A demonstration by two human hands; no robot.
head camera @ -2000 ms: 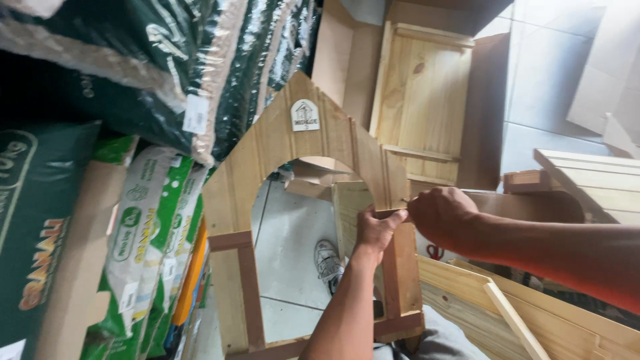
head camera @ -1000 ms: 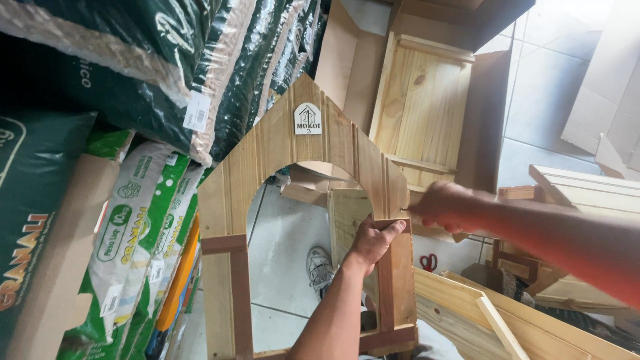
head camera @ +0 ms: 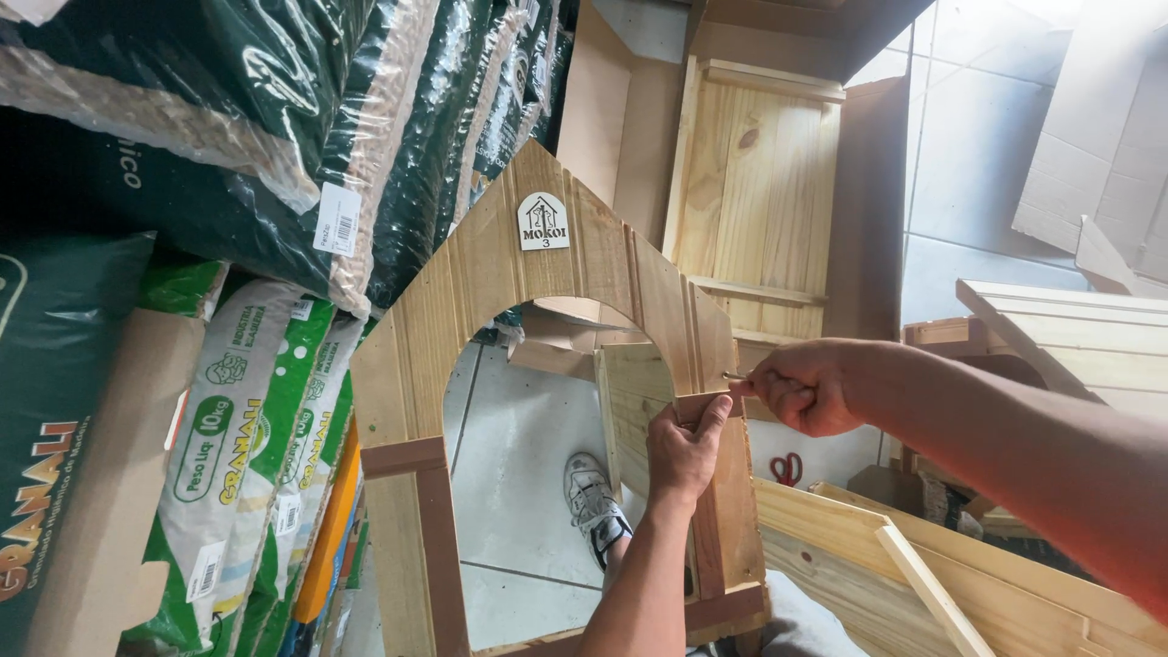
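A gabled wooden panel with an arched opening point(head camera: 429, 310) stands in front of me, a small white plaque point(head camera: 544, 222) near its peak. My left hand point(head camera: 684, 447) grips the panel's right side at the end of a reddish-brown crosspiece, thumb on the front face. Just above and to the right, my right hand point(head camera: 803, 388) is closed on a small, thin metal piece point(head camera: 733, 376), perhaps a screw or a hex key; most of it is hidden by the fingers. Its visible tip is at the panel's right edge.
Plastic-wrapped dark green bags point(head camera: 228, 173) and green-and-white bags point(head camera: 228, 411) are stacked at the left. Behind the panel, an open cardboard box point(head camera: 871, 210) holds a pine panel point(head camera: 766, 182). Red-handled scissors point(head camera: 786, 469), pine boards point(head camera: 839, 557) and a slatted panel point(head camera: 1077, 338) lie at the right.
My right hand has stayed near the panel's right edge, shifting slightly and turning. My left hand still grips the same side of the panel.
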